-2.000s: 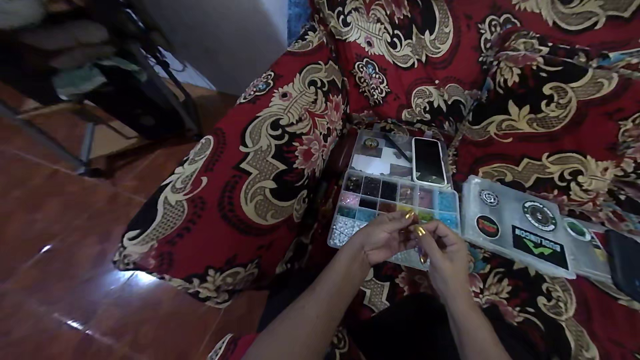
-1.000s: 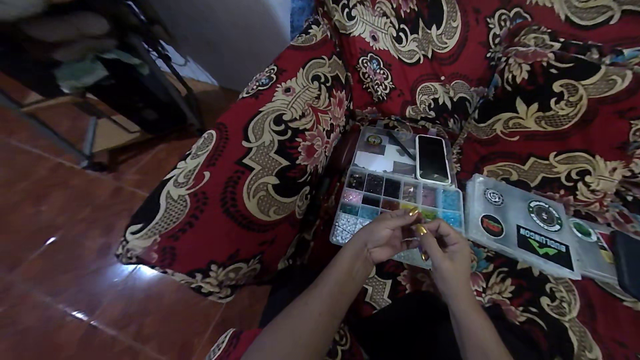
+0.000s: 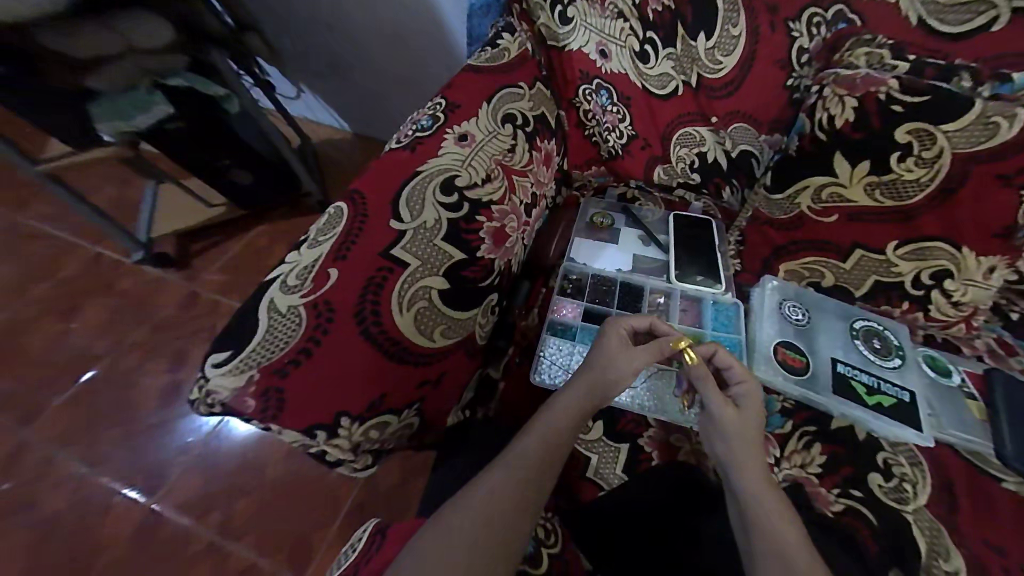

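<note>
My left hand (image 3: 628, 356) and my right hand (image 3: 724, 392) meet at the fingertips above an open clear plastic bead organizer (image 3: 558, 352). Thumb and fingers of each are pinched together, and a thin thread-like strand seems to run between them; what the fingertips grip is too small to tell. Gold polish shows on the nails. Under the hands, the organizer's compartments hold black, pink, blue and green beads, with white beads (image 3: 558, 362) in the front row. On its opened lid lie a smartphone in a white case (image 3: 696, 250), a dark slim tool (image 3: 645, 227) and a small round item (image 3: 601, 219).
The organizer rests on a sofa with a red, black and gold patterned cover (image 3: 448, 264). To its right sit a closed plastic case with stickers (image 3: 840, 356), another clear case (image 3: 964, 408) and a dark object (image 3: 1005, 420). A metal-framed rack (image 3: 148, 212) stands on the tiled floor at left.
</note>
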